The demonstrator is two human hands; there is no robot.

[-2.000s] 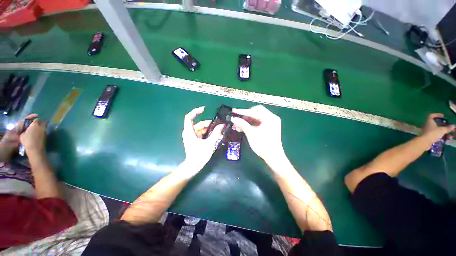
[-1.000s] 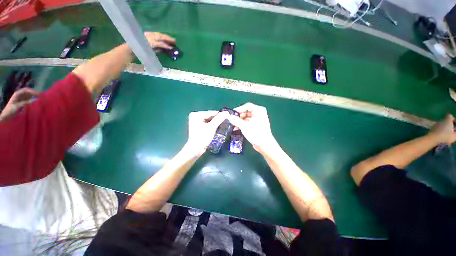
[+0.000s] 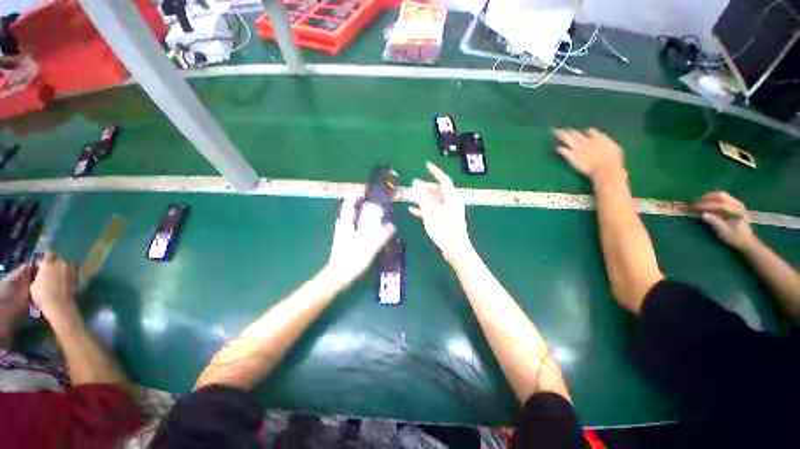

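A small black phone [image 3: 381, 187] is in my left hand [image 3: 355, 241], raised above the bench near the pale strip. It is blurred, with its dark end pointing away from me and a small orange mark near that end. My right hand [image 3: 441, 210] is just right of the phone, fingers spread, apart from it, with nothing visible in it. A second black phone [image 3: 391, 279] with a pale patch lies on the green bench just below my left hand; its upper end is close to the hand.
Two phones [image 3: 460, 149] lie together on the belt beyond the pale strip [image 3: 526, 199]. Another phone [image 3: 167, 232] lies left on the bench. A grey post [image 3: 167, 96] stands front left. A neighbour's arm [image 3: 627, 228] reaches over the belt at right. A pale frame [image 3: 737, 154] lies far right.
My hands have parted; the left has moved the phone up towards the strip and the right has let go. The red-sleeved neighbour's arm has withdrawn, and the right neighbour's hand has reached over the belt.
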